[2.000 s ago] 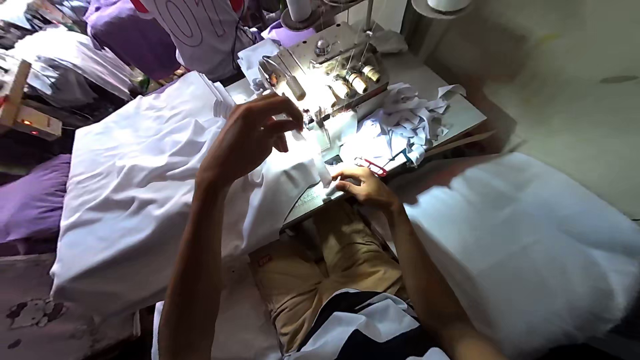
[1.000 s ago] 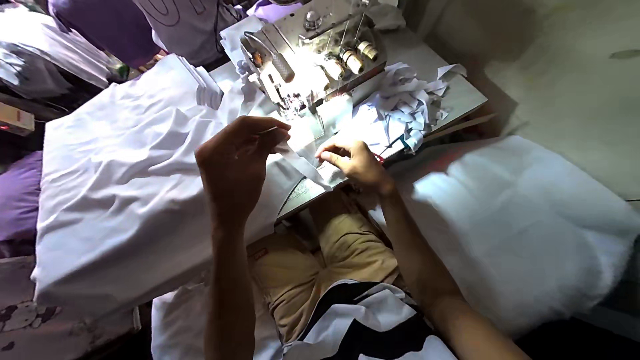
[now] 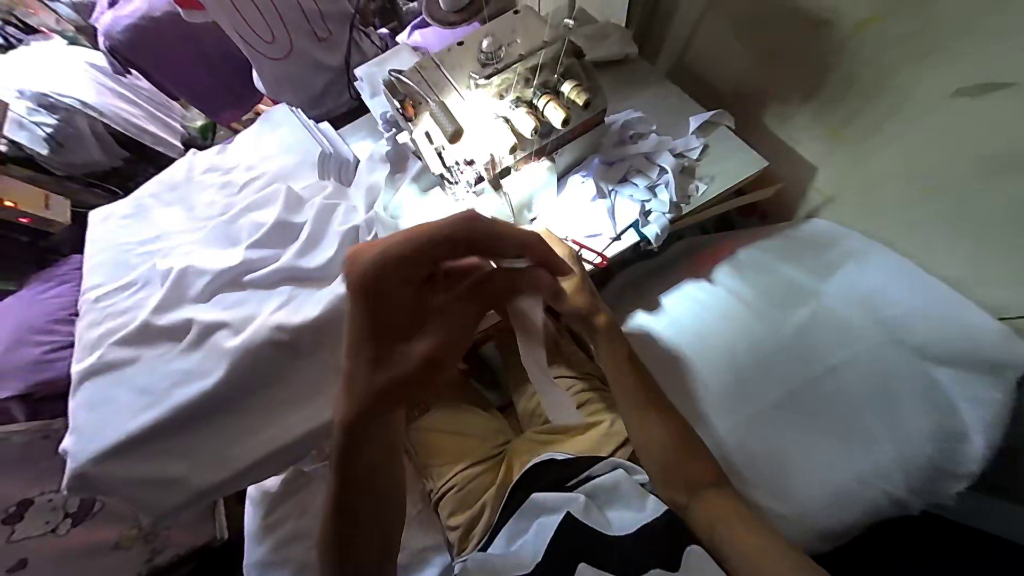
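My left hand (image 3: 448,280) is raised in front of the serger sewing machine (image 3: 512,88), its fingertips together at the upper end of a narrow white fabric strip (image 3: 538,360). The strip hangs down over my lap. Just behind those fingertips is my right hand (image 3: 580,292), partly covered by the left one; what its fingers hold is hidden. A large white cloth (image 3: 216,304) spreads over the table to the left, with stacked white fabric pieces (image 3: 324,148) at its back edge. Red-handled snips (image 3: 588,253) lie beside my right hand.
White fabric scraps (image 3: 640,172) are heaped right of the machine on the tabletop (image 3: 732,164). A big white bundle (image 3: 832,376) bulges at my right side. Purple fabric (image 3: 40,336) lies at the far left, and a wall stands at the right.
My hands have come together, nearer to me and over my lap, where they were apart at the table's edge before. The fabric strip now hangs free below them.
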